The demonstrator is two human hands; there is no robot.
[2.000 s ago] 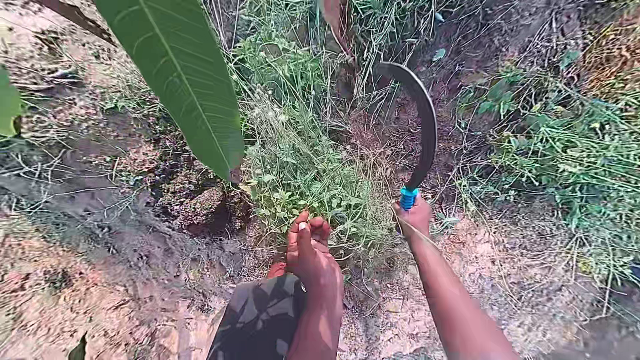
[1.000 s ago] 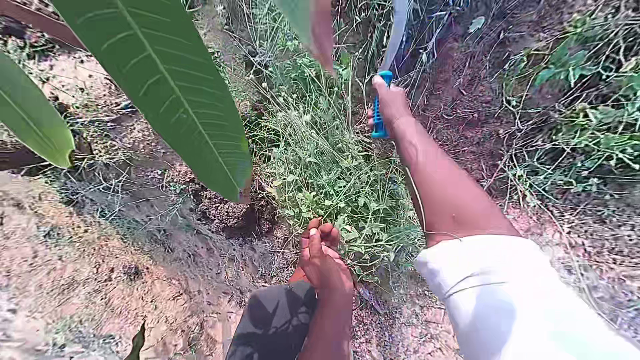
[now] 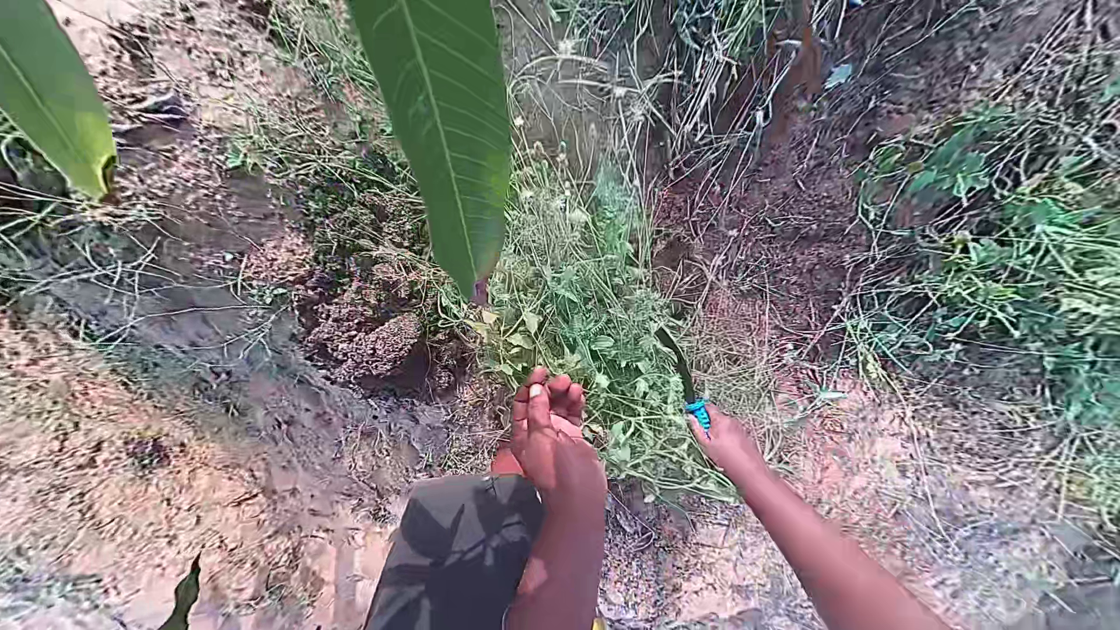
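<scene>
My right hand (image 3: pixel 728 442) is closed around the blue handle of a sickle (image 3: pixel 678 363), at the right side of a clump of green weeds (image 3: pixel 604 324). The dark curved blade reaches up and left into the stems, and part of it is hidden there. At the near edge of the clump is my left hand (image 3: pixel 556 433), palm partly up, fingers curled beside the leaves. Whether any stem is between its fingers cannot be made out.
Long green leaves (image 3: pixel 446 131) hang close to the camera, above the clump. A dark hollow with crumbly soil (image 3: pixel 372 341) lies left of the weeds. More grass (image 3: pixel 1015 254) grows at the right, and my trousered knee (image 3: pixel 464 556) is beside my left arm.
My right hand has come back down with the sickle from the far side of the clump, and its blade is now among the stems. My left hand stays at the near edge.
</scene>
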